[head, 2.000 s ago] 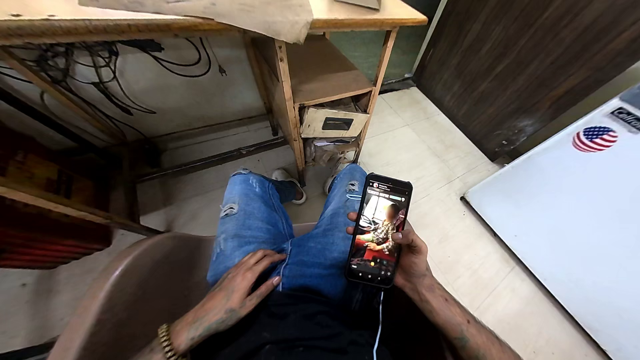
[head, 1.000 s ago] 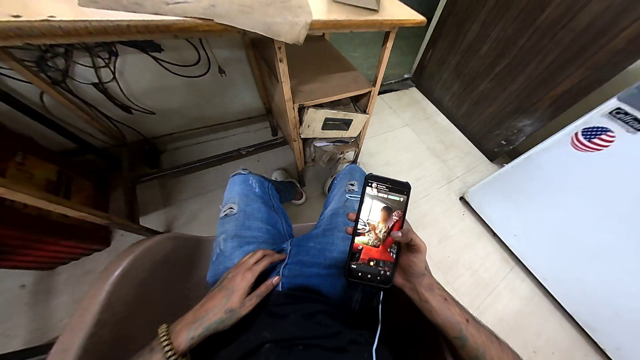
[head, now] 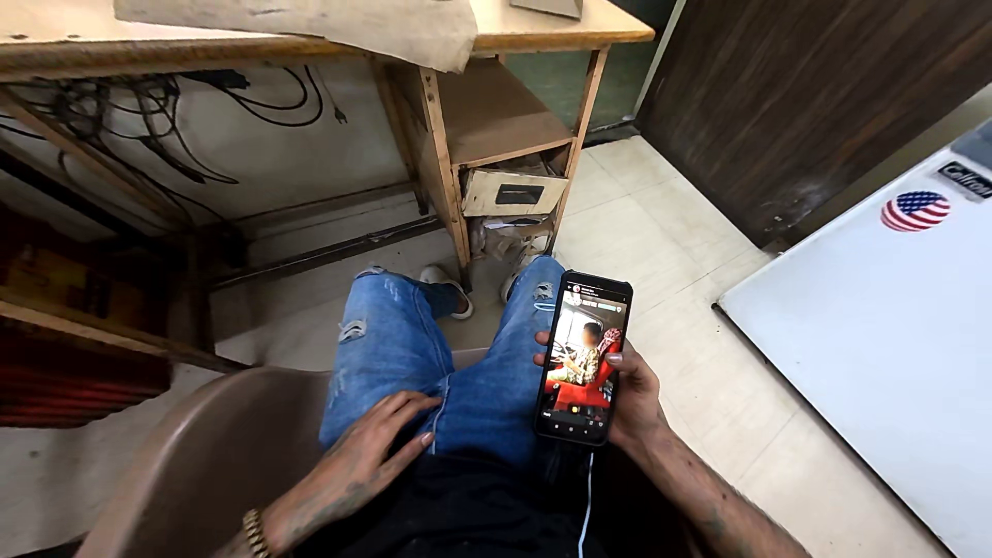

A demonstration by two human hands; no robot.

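Note:
My right hand [head: 637,387] holds a black smartphone [head: 583,356] upright over my right thigh, with the thumb on the screen's right edge and fingertips round the left side. The lit screen shows a picture of a person on a red seat. From the phone's lower end a white cable [head: 587,504] hangs down. My left hand [head: 380,438] rests on the lap of my blue ripped jeans [head: 395,341], fingers apart and holding nothing; a beaded bracelet [head: 254,533] is on that wrist.
A wooden desk [head: 542,27] with a side shelf [head: 504,116] stands in front. Tangled black cables [head: 116,116] hang below it on the left. A brown chair [head: 194,442] is under me. At the right are a white panel [head: 876,325] with a flag sticker and a dark wooden panel [head: 790,93].
The picture on the phone screen has changed slightly. Both hands and the phone stay in the same places.

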